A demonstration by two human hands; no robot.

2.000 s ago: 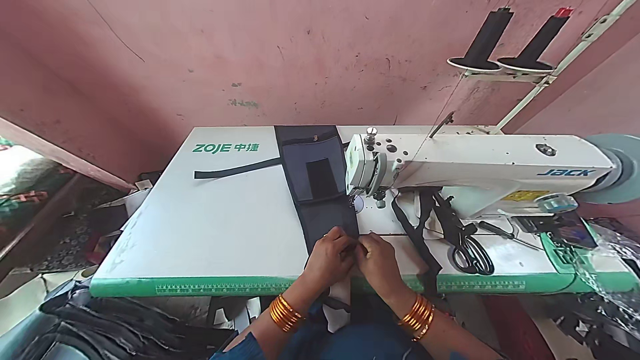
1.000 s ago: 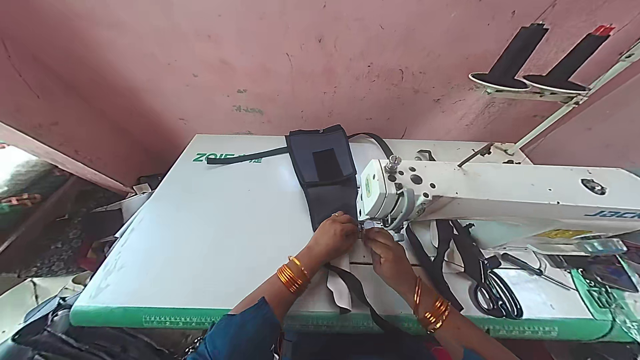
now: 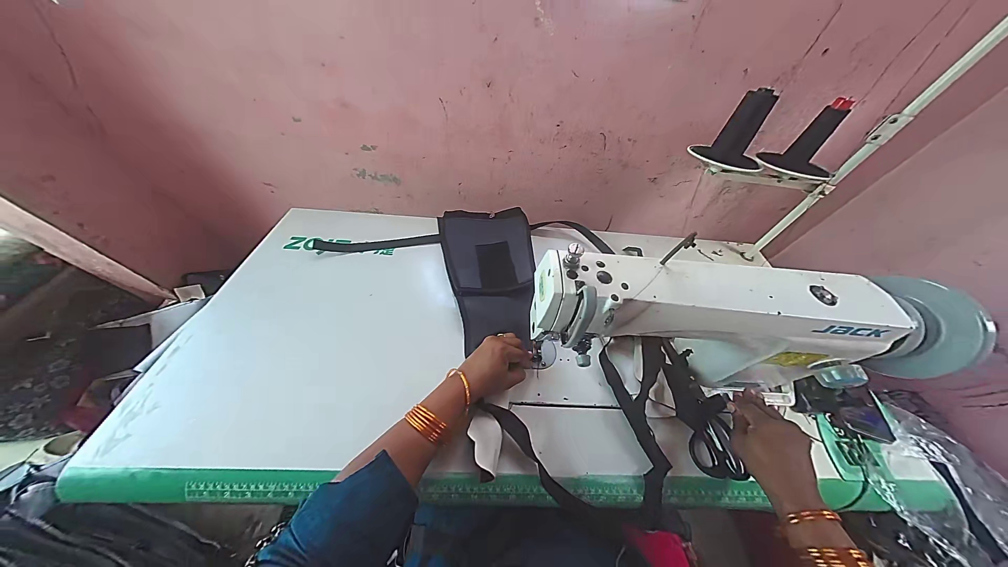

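My left hand (image 3: 494,366) presses or pinches the dark fabric piece (image 3: 498,311) beside the needle area of the white Jack sewing machine (image 3: 732,303); whether its fingers grip the cloth is unclear. The piece lies lengthwise left of the machine head, with a black patch on it and black straps (image 3: 378,244) at its sides. Below that hand hang a pale strip (image 3: 486,445) and a black strap. My right hand (image 3: 768,441) is under the machine arm at the right, its fingertips by a pale part at the machine's base, next to a black cord and straps; its grip is hidden.
Black straps (image 3: 639,417) and a looped black cord (image 3: 713,453) lie under the machine arm. A green tray (image 3: 839,453) and clear plastic (image 3: 921,465) are at the right. Two dark thread cones (image 3: 744,130) stand on a rack. The white table (image 3: 354,362) has a green front edge.
My right hand has left the fabric by the needle and moved right, to beneath the machine arm. My left hand stays at the fabric. The fabric piece lay nearer the front edge two seconds ago.
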